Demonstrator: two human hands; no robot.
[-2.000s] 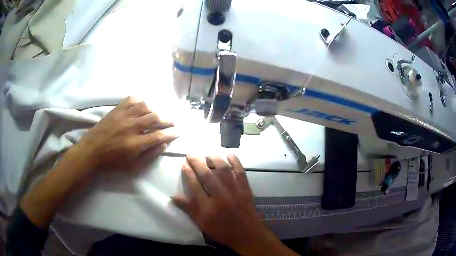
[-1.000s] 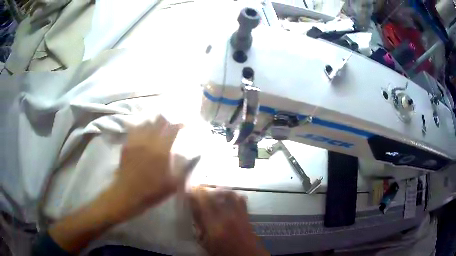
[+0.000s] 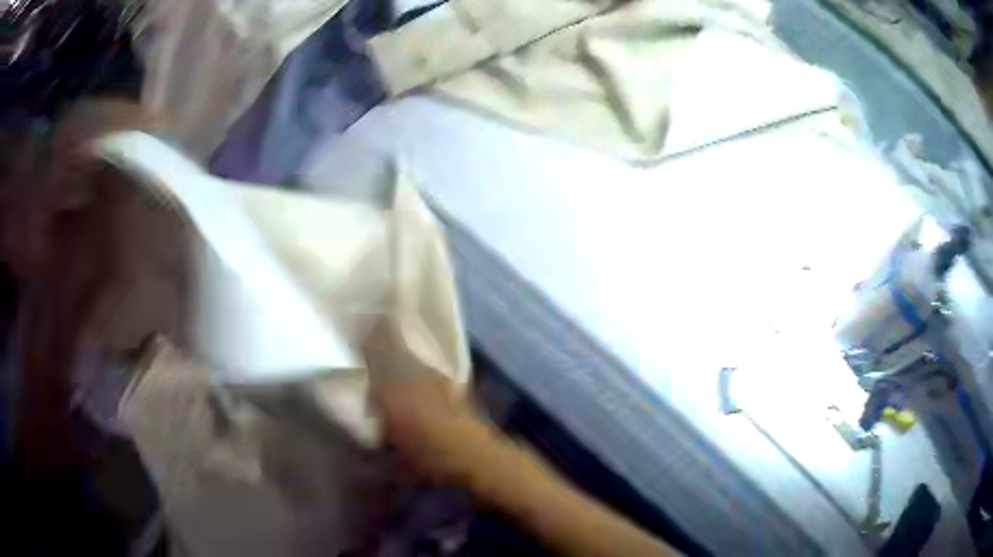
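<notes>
Cream and white cloth (image 3: 338, 250) hangs off the table's left side, raised and blurred, with a white strip across its front. My right hand (image 3: 408, 386) comes in from the lower right and grips the cloth at its right part; the fingers are partly hidden. A dark, blurred skin-toned shape at the upper left touches the cloth's far end; I cannot tell whether it is my left hand.
The sewing machine (image 3: 898, 316) stands at the far right in glare, with a thin metal arm (image 3: 874, 479) and yellow object (image 3: 899, 418) beside it. Cream panels (image 3: 544, 65) lie at the back. The ruler edge (image 3: 588, 381) runs diagonally. Pale cloth (image 3: 196, 446) hangs lower left.
The view has swung left, putting the machine at the far right. My right hand has left the needle area and now holds cloth beside the table. My left hand is no longer clearly seen.
</notes>
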